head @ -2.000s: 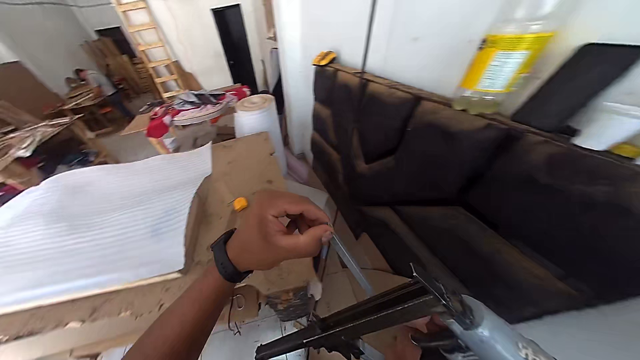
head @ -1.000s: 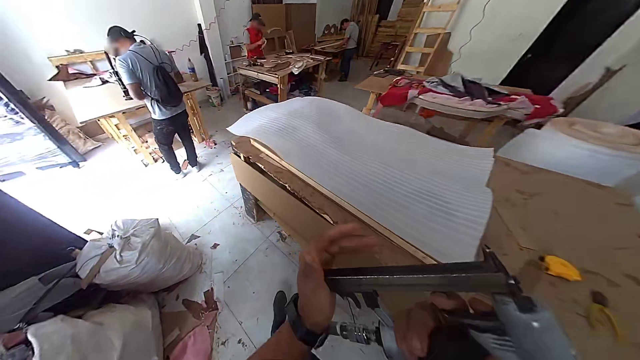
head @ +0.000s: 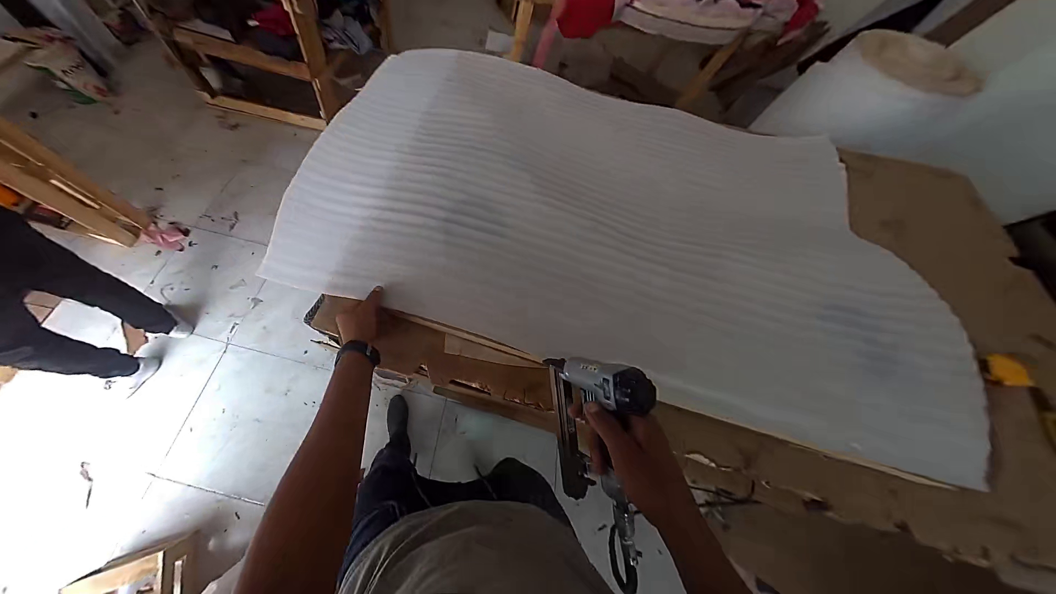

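A large white ribbed foam sheet (head: pixel 594 214) lies over a wooden panel on the cardboard-topped workbench (head: pixel 907 198). At the sheet's near left edge, my left hand (head: pixel 360 318), with a dark wristband, rests with a finger pointing onto the foam's border. My right hand (head: pixel 623 450) grips the handle of a pneumatic staple gun (head: pixel 598 384) by the sheet's near edge, its nose close to the panel's wooden rim. An air hose fitting hangs below the handle. Whether the nose touches the wood I cannot tell.
A roll of white foam (head: pixel 891 91) stands at the back right. A yellow tape measure (head: pixel 1006 370) lies right of the sheet. Another person's legs (head: pixel 74 305) are at the left. A wooden frame (head: pixel 132 569) sits on the tiled floor, lower left. Red and white fabric (head: pixel 685 16) lies behind the bench.
The view has swung widely, now down over the foam sheet. My left hand, raised above the bench edge a second ago, is now at the sheet's border. The staple gun remains in my right hand.
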